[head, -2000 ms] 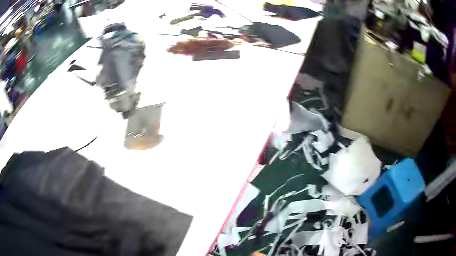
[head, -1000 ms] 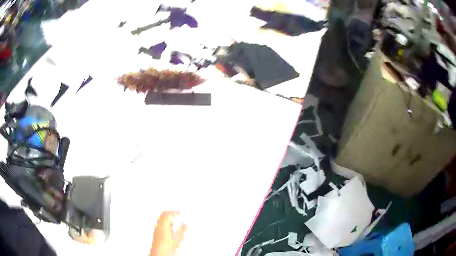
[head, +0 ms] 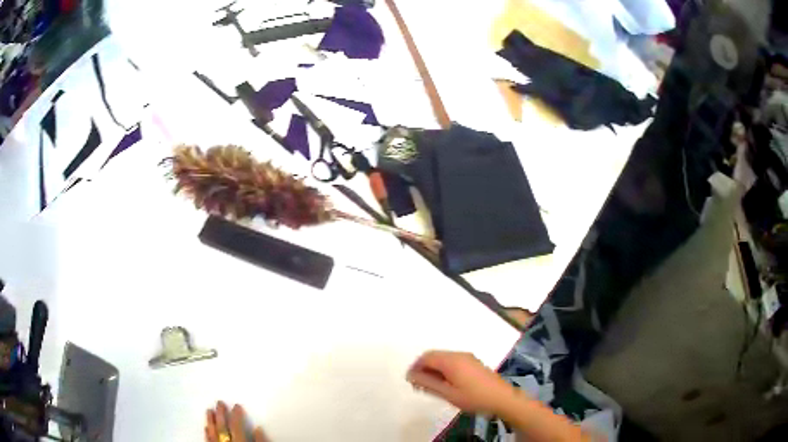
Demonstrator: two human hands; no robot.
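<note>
My left hand [head: 231, 425] lies palm down on the white table [head: 346, 332], cut off by the bottom edge, fingers apart, a ring on one finger. My right hand [head: 458, 380] is at the table's right edge, fingers curled; whether it holds something cannot be told. A silver spring clamp [head: 179, 347] lies above my left hand. A long black block [head: 264, 250] lies further up, just below a brown feather duster [head: 246, 186]. The duster's stick runs right to a folded dark cloth panel [head: 488, 194].
The metal base plate of the cutting machine [head: 89, 393] is at lower left. Shears [head: 324, 142], purple scraps [head: 352, 33] and black cloth [head: 570, 86] lie at the back. White offcuts [head: 596, 401] litter the floor beside a cardboard box [head: 683, 324].
The view has shifted towards the back of the table. The dark sheet at lower left has left the picture, the clamp has come into view, and both hands now show.
</note>
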